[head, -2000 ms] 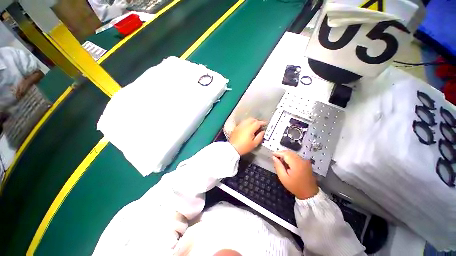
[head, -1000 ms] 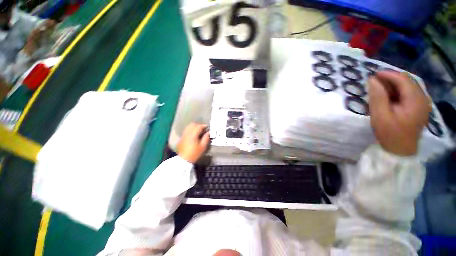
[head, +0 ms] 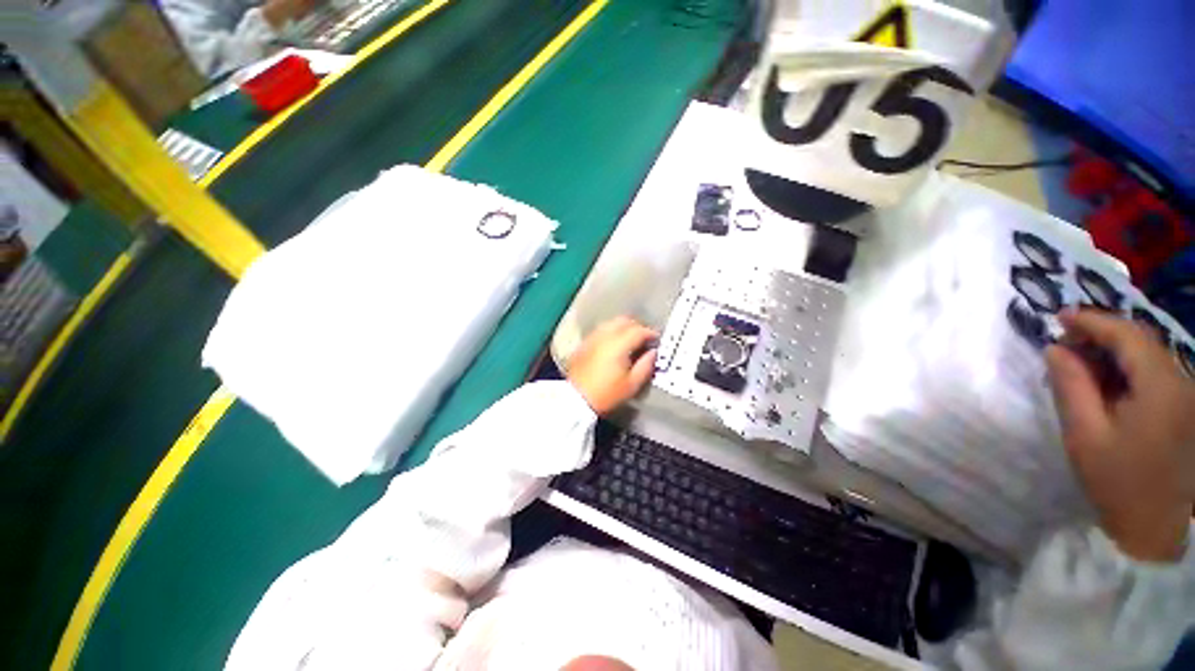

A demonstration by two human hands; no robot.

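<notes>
A black ring-shaped watch case (head: 727,347) sits in the black fixture (head: 718,378) on the perforated silver base plate (head: 802,315). My left hand (head: 612,366) rests at the plate's left edge, fingers bent; whether it holds anything does not show. My right hand (head: 1124,420) is over the right foam stack (head: 917,354), thumb and forefinger close together beside the black rings (head: 1035,291). The fingertips are near a ring, but I cannot tell if they grip one. One ring (head: 497,224) lies on the left foam stack (head: 380,315).
A black keyboard (head: 747,531) and mouse (head: 944,590) lie below the plate. The laser head with the "05" sign (head: 852,118) hangs above the plate's far side. A small black piece (head: 713,209) and sample ring (head: 747,220) lie behind the plate. A green belt (head: 550,118) runs left.
My right hand has moved from beside the fixture to over the right foam stack. My left hand has stayed by the plate. The view has swung right and back.
</notes>
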